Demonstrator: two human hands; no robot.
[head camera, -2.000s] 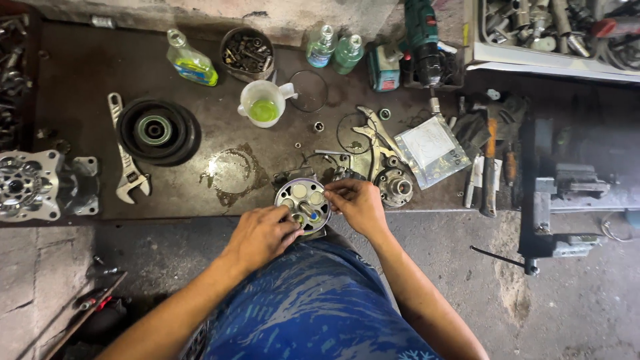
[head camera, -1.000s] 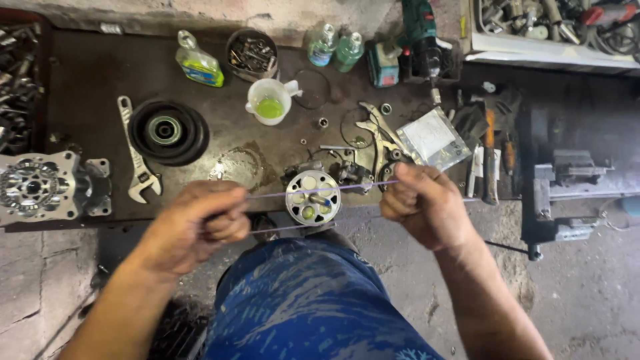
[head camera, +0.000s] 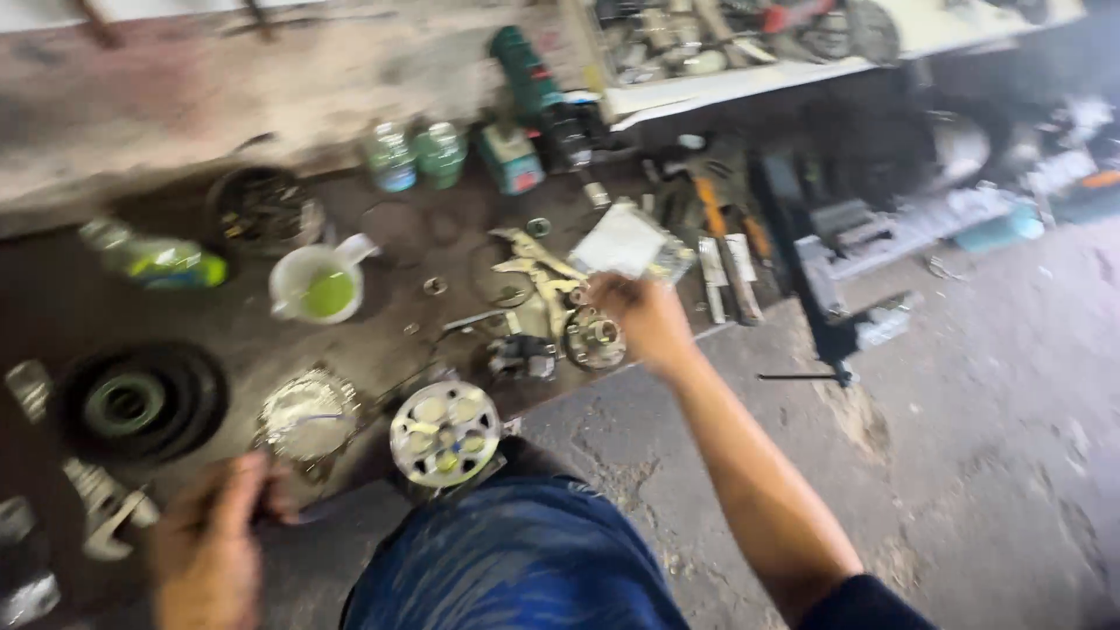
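Observation:
My left hand (head camera: 219, 525) is blurred at the lower left, its thumb and fingers together at a thin purple ring (head camera: 319, 417), of which only faint stretches show. It is beside a wet round patch on the bench. My right hand (head camera: 647, 319) is over the bench's front edge, next to a round metal hub (head camera: 595, 339) and a clear plastic bag with white paper (head camera: 621, 241); motion blur hides whether its fingers hold anything. Between the hands, a round metal part with several round recesses (head camera: 446, 433) sits close to my body. Locking pliers (head camera: 542, 276) lie behind the hub.
A cup of green liquid (head camera: 319, 284), a bottle (head camera: 153, 258), a black pulley (head camera: 140, 402) and an adjustable wrench (head camera: 105, 512) stand or lie on the left. A cordless drill (head camera: 538, 96) is at the back, a hammer (head camera: 726, 249) and a vise (head camera: 814, 280) at the right.
Both hands held the purple ring stretched between them over the round metal part; now my right hand is away from it by the hub, and my left is lower left. The view has swung.

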